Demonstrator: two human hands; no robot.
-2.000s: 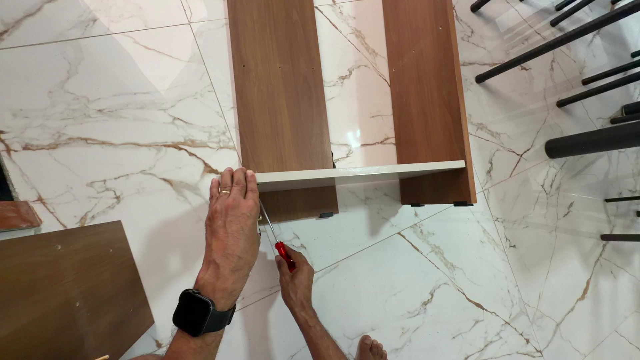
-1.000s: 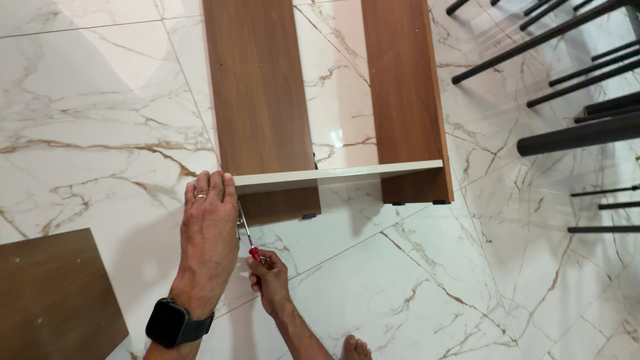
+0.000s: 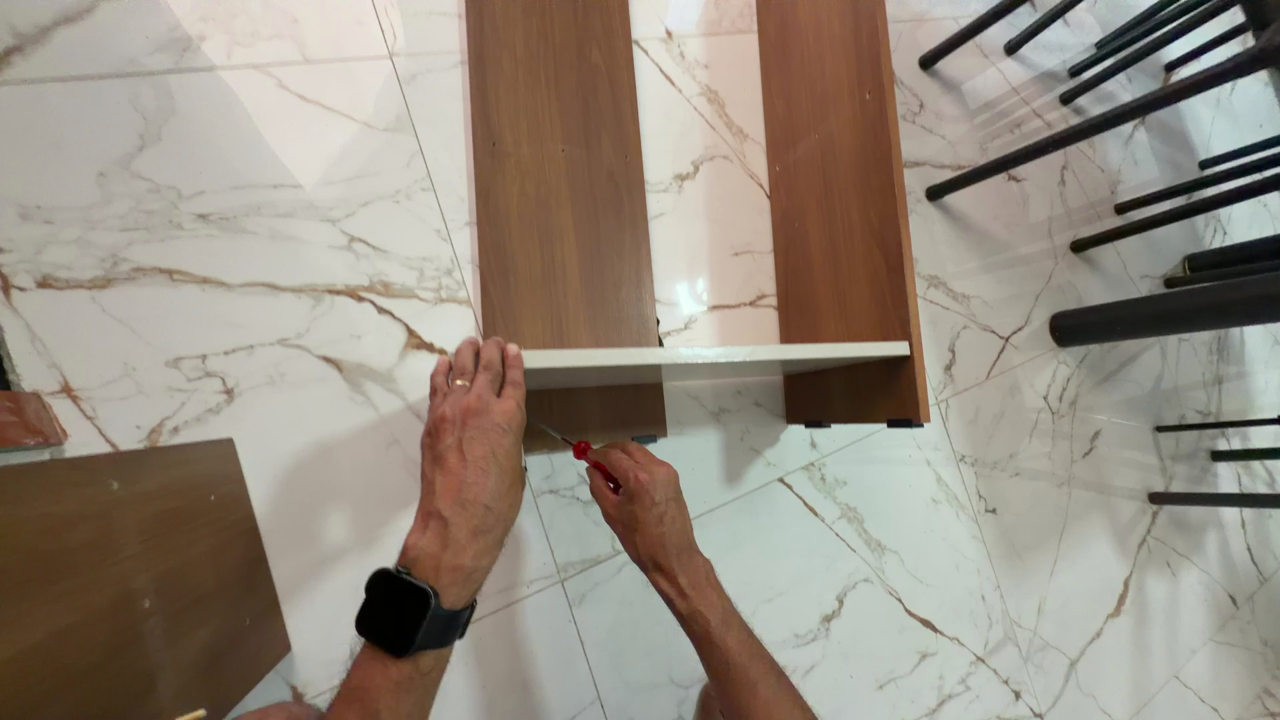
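My left hand (image 3: 473, 435), with a ring and a black smartwatch (image 3: 412, 611) on the wrist, lies over the left end of a white-edged board (image 3: 720, 354). Its fingers rest together at that end. This board crosses two long brown wood panels, the left panel (image 3: 560, 180) and the right panel (image 3: 840, 170). In my right hand (image 3: 645, 505) is a screwdriver with a red handle (image 3: 597, 466). The thin shaft points up and left toward the lower part of the left panel, below the crossing board. Whether the tip touches anything cannot be told.
A separate brown panel (image 3: 130, 580) lies on the marble-patterned tile floor (image 3: 250, 230) at the lower left. Black metal furniture legs (image 3: 1160, 310) reach in from the right. Small black feet (image 3: 905, 423) sit on the right panel's lower edge.
The screwdriver in my right hand has moved right, away from my left hand, and its shaft now slants more to the left. My left hand has stayed at the crossing board's left end.
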